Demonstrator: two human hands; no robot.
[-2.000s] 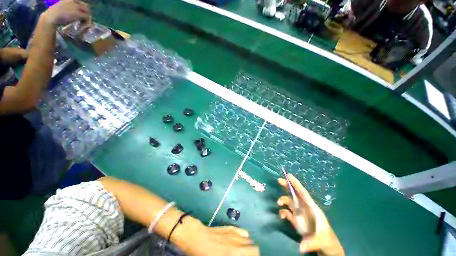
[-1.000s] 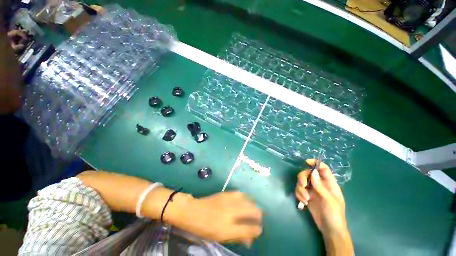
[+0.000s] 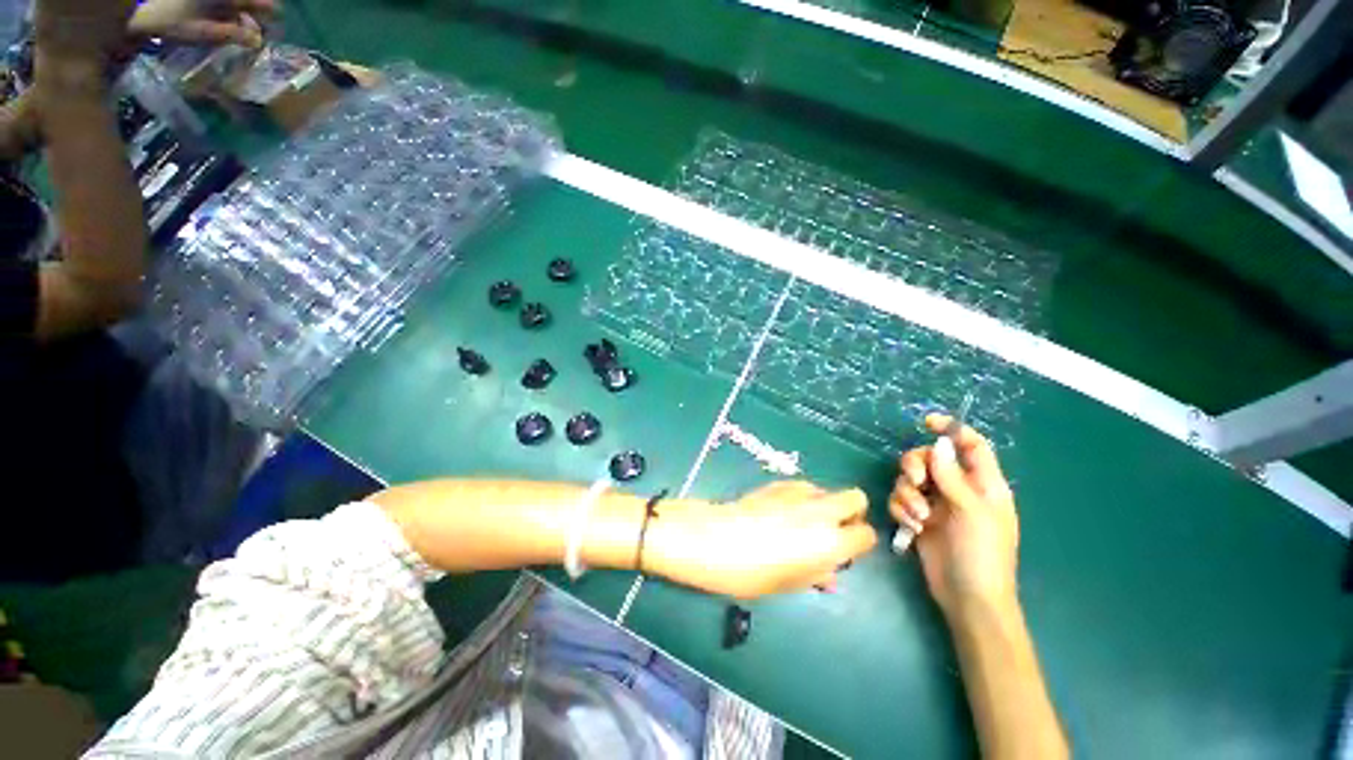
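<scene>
Several black housings (image 3: 582,428) lie loose on the green mat, left of a thin white line. One more black housing (image 3: 738,624) lies right of the line, near the front edge, below my left hand. My left hand (image 3: 764,538) reaches over the mat with its fingers bent down; a small dark spot shows under the fingertips, but its grip is hidden. My right hand (image 3: 962,512) is just to the right, closed on thin tweezers (image 3: 966,407) that point up and away. A small pile of cream pieces (image 3: 760,447) lies beside the white line, behind my left hand.
A clear empty-looking blister tray (image 3: 831,334) lies across the mat's white back border (image 3: 890,305). A stack of clear trays (image 3: 319,245) stands at the left. Another person's arm (image 3: 92,193) is at the far left. A metal post (image 3: 1284,416) stands at the right.
My left hand has moved right, towards my right hand, uncovering the nearest housing. My right hand still holds the tweezers. The neighbour's arm is raised in view again.
</scene>
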